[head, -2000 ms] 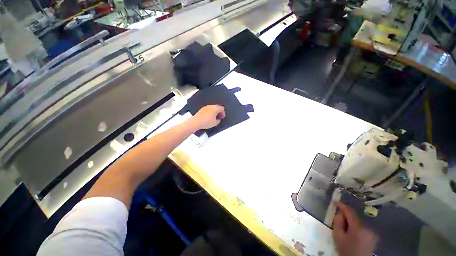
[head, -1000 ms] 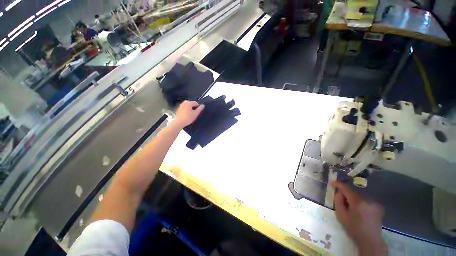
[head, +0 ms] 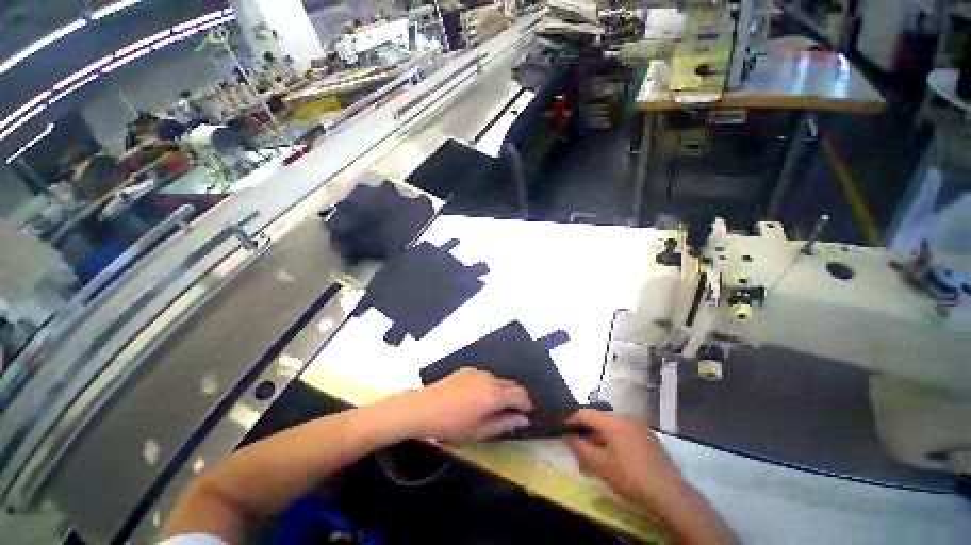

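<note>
A black tabbed workpiece (head: 511, 362) lies near the table's front edge, left of the sewing machine head (head: 703, 282). My left hand (head: 479, 405) rests on its front part, fingers bent over the fabric. My right hand (head: 612, 442) pinches its right front corner, the fingertips partly hiding that corner. One tab sticks out at its far right side. Another black tabbed panel (head: 426, 290) lies further back on the left of the table, untouched. The needle plate (head: 630, 367) has no hand at it.
A heap of black pieces (head: 375, 221) lies beyond the tabbed panel, on the metal-sided bench (head: 202, 362). A flat black piece (head: 453, 165) lies further along it. The yellow-taped table edge (head: 532, 481) runs in front. Another work table (head: 767, 91) stands behind.
My left hand has left the back tabbed panel and come to the front workpiece. My right hand has moved left from beside the needle area. The view has shifted.
</note>
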